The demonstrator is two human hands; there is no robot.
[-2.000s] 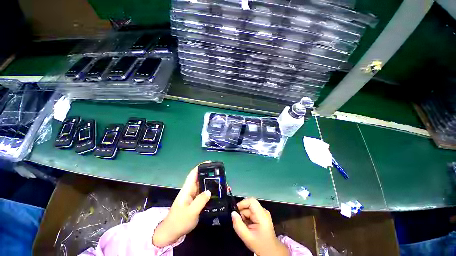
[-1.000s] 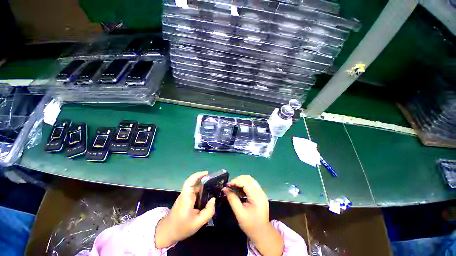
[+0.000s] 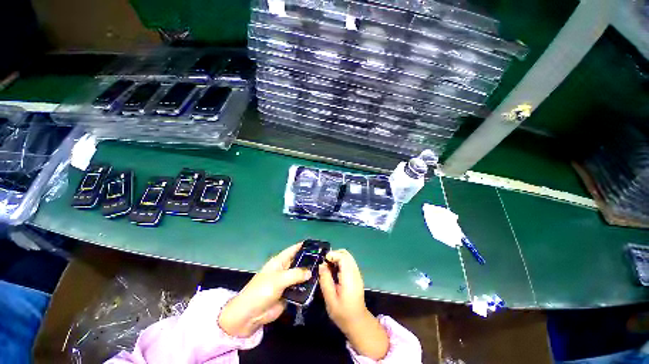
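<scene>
My left hand (image 3: 265,290) holds a black handset housing (image 3: 306,274) above my lap at the bench's front edge, its front with a pale outlined rectangle facing up. The thumb lies on the housing. My right hand (image 3: 344,288) touches the housing's upper right edge with bent fingertips; whether it grips something small there is hidden. Several similar handsets (image 3: 211,198) lie in a row on the green bench at left. A clear four-pocket tray (image 3: 341,197) with small black covers lies at bench centre.
Stacked clear blister trays (image 3: 377,71) stand at the back, beside a pale post (image 3: 530,92). A white bottle (image 3: 407,180), white wipe (image 3: 442,225) and blue pen (image 3: 472,250) are at right. Trays with handsets (image 3: 171,98) are at back left. A scrap box (image 3: 128,309) is below.
The housing was tilted on its side a second ago and now lies flatter, front up. My right fingers have moved slightly and remain at its right edge. The view has shifted slightly.
</scene>
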